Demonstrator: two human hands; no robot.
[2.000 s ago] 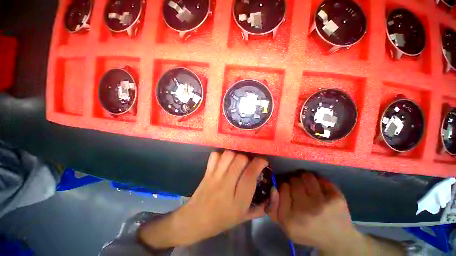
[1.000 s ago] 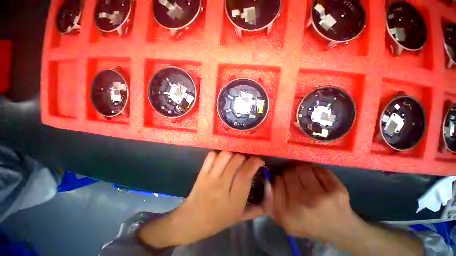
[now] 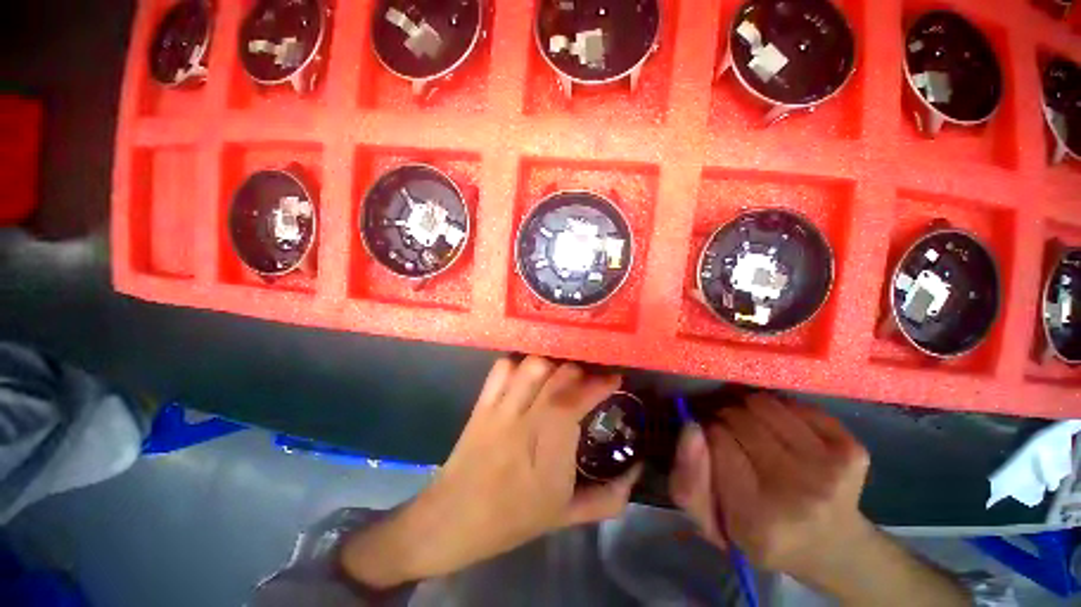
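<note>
My left hand (image 3: 510, 457) holds a round electronic unit (image 3: 611, 436) at the bench's near edge, just below the foam tray. The unit's dark face, thin shiny rim and pale parts show between my fingers and thumb. My right hand (image 3: 771, 480) holds a slim blue tool (image 3: 737, 557) like a pencil, to the right of the unit. The tool's upper end shows above my thumb, apart from the unit. The coral-red foam tray (image 3: 498, 328) has square pockets with similar units in them; the front-row pocket at the far left is empty.
A crumpled white tissue (image 3: 1034, 465) lies at the right bench edge. A red box (image 3: 18, 160) is at the far left. The dark green bench mat (image 3: 296, 374) runs along the tray's front. A grey sleeve (image 3: 71, 415) shows at the left edge. Blue parts (image 3: 196, 429) show below the bench edge.
My right hand and the blue tool have moved right, away from the unit. The unit's face, mostly hidden before, now shows more fully. My left hand keeps its hold.
</note>
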